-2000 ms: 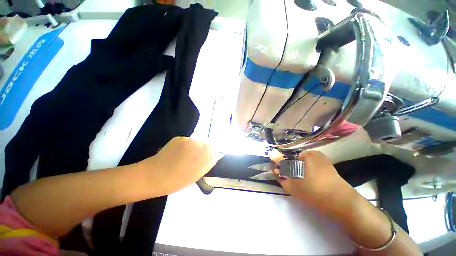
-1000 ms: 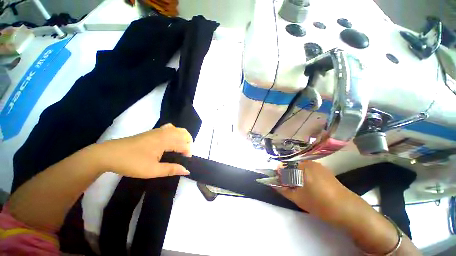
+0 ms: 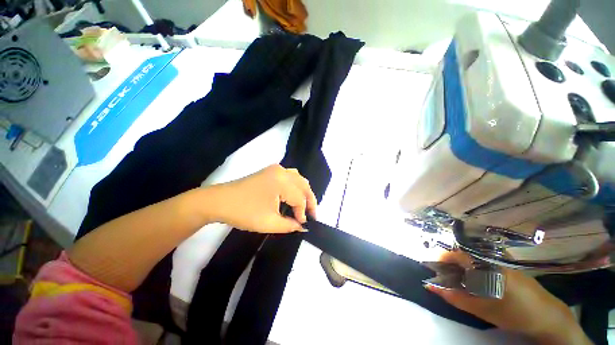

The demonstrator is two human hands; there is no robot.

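Note:
A long black fabric band (image 3: 367,258) runs from my left hand down to the right, in front of the presser foot and needle (image 3: 435,232). My left hand (image 3: 273,200) pinches the band's left end between thumb and fingers. My right hand (image 3: 472,283) is at the band's right part, partly hidden by the knurled grey knob (image 3: 487,280). The pointed silver blades of the thread snips (image 3: 442,275) show at its fingers, over the band. The large black garment piece (image 3: 202,124) lies left of the needle, its strips hanging over the table's front.
The white machine head (image 3: 499,101) with a blue stripe fills the right. A blue JACK label (image 3: 125,111) is on the table at left. A grey box with a round fan grille (image 3: 40,81) stands at the far left. Orange-brown cloth (image 3: 283,13) is at the back.
The view has swung left, so things sit further right. My left hand, earlier close to the needle, has drawn left with the band end, and the band is now stretched out between my hands.

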